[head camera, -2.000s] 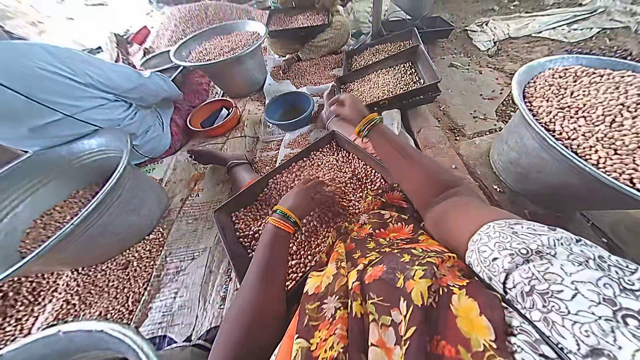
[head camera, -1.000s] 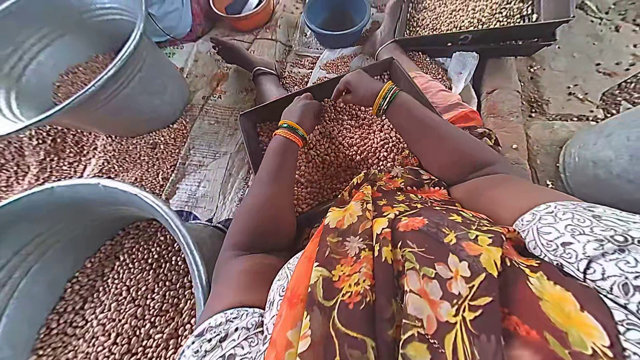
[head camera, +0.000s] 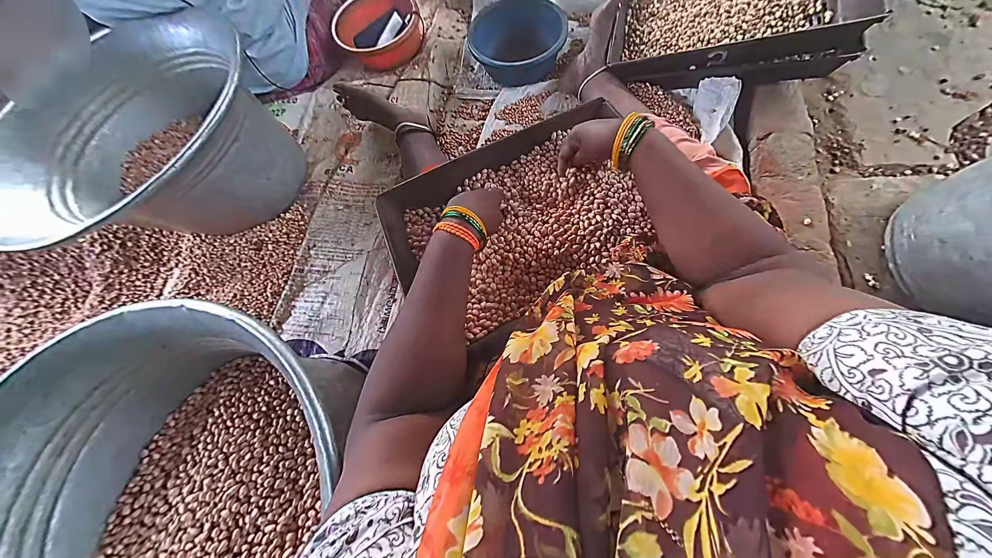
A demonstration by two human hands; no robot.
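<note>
A dark rectangular tray [head camera: 399, 232] rests at my lap, filled with reddish-brown nuts or seeds [head camera: 542, 225]. On the left part of this heap lies my left hand [head camera: 482, 208], its fingertips bent down and partly hidden. My right hand [head camera: 587, 145] touches the heap near the tray's far right corner, with the fingers curled downward. Whether either hand grips any of the nuts or seeds cannot be made out. Bangles circle both wrists.
Large metal tubs [head camera: 314, 395] with similar contents stand at left; another metal vessel [head camera: 942, 240] is at right. Beyond my feet are an orange basin [head camera: 380, 58], a blue basin [head camera: 518, 74] and a tray of paler pieces [head camera: 736, 66]. Part of another person [head camera: 267, 39] shows at upper left.
My right hand, earlier raised beyond the tray near its far edge, is now down at the heap. My left hand moved toward the far edge, then back to the left part. The view has tilted down.
</note>
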